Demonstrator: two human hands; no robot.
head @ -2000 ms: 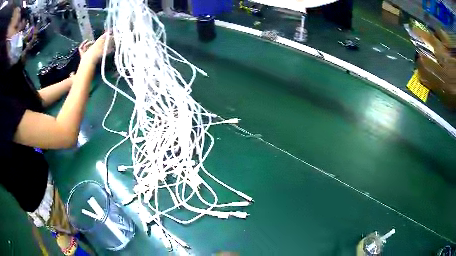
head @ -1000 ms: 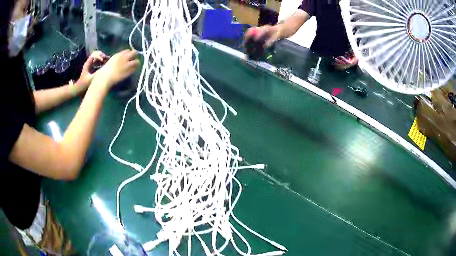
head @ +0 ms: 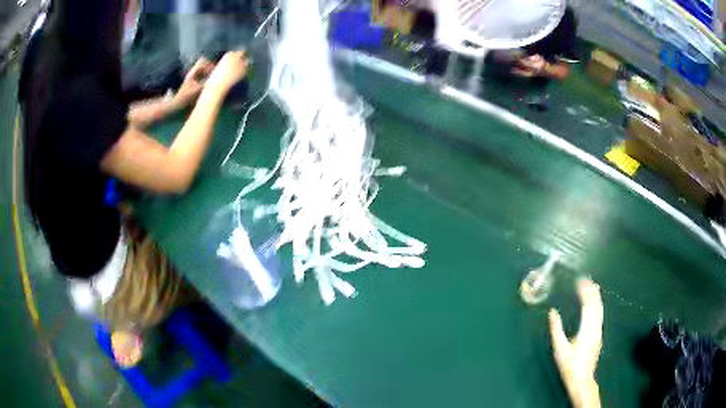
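Observation:
My right hand [head: 581,343] reaches in from the bottom edge at the right, blurred, with thumb and fingers apart and nothing seen in it. A small squat bottle [head: 535,287] with a pale upright stem stands on the green worktop [head: 446,335] just beyond its fingertips, apart from them. A thick bundle of white USB cables [head: 326,175] hangs down left of centre, its loose plugs near the worktop. My left hand is not in view.
A clear plastic tub [head: 251,279] with white pieces stands left of the cables. Dark grouped units [head: 685,362] are at the lower right. A co-worker [head: 87,151] works at the left. A white fan [head: 509,20] and another person are beyond the pale raised edge [head: 541,127].
The view has swung, bringing the lower right of the worktop, the bottle and the grouped units into sight. My right hand has come into view, open.

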